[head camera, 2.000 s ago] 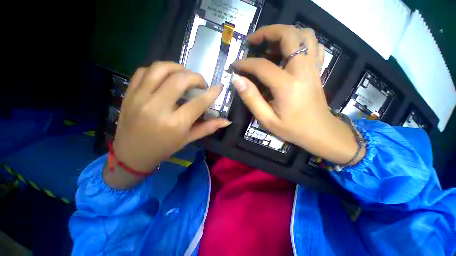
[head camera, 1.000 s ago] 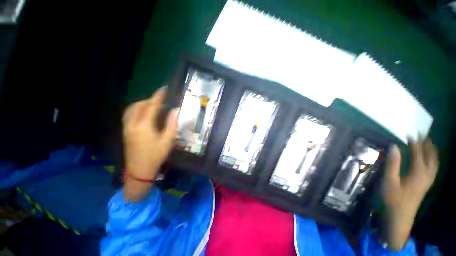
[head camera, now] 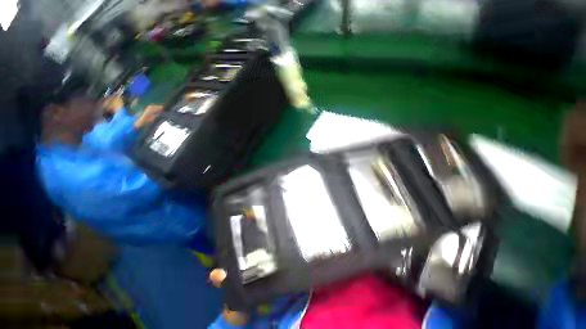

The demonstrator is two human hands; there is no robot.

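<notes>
The black foam tray (head camera: 292, 277) is tilted in front of me, with a row of open phone bodies in its pockets, among them a glaring white one (head camera: 315, 212) and one at the left end (head camera: 252, 238). My left hand (head camera: 219, 277) shows only as fingertips at the tray's lower left edge, holding it; the rest is hidden under or behind the tray. Another shiny phone part (head camera: 450, 257) shows at the tray's lower right; blur hides how it lies. My right hand is not visible.
A tall black tray stack (head camera: 225, 128) with phones on top stands at the left. A person in a blue smock (head camera: 96, 180) sits beside it, hands near it. White sheets (head camera: 350, 133) lie beyond my tray on the green surface (head camera: 398, 83), with another sheet (head camera: 527, 180) at the right.
The view has swung up and left, bringing in the neighbouring person and tray stack. The tray sits lower and at a different tilt. My right hand has gone out of sight.
</notes>
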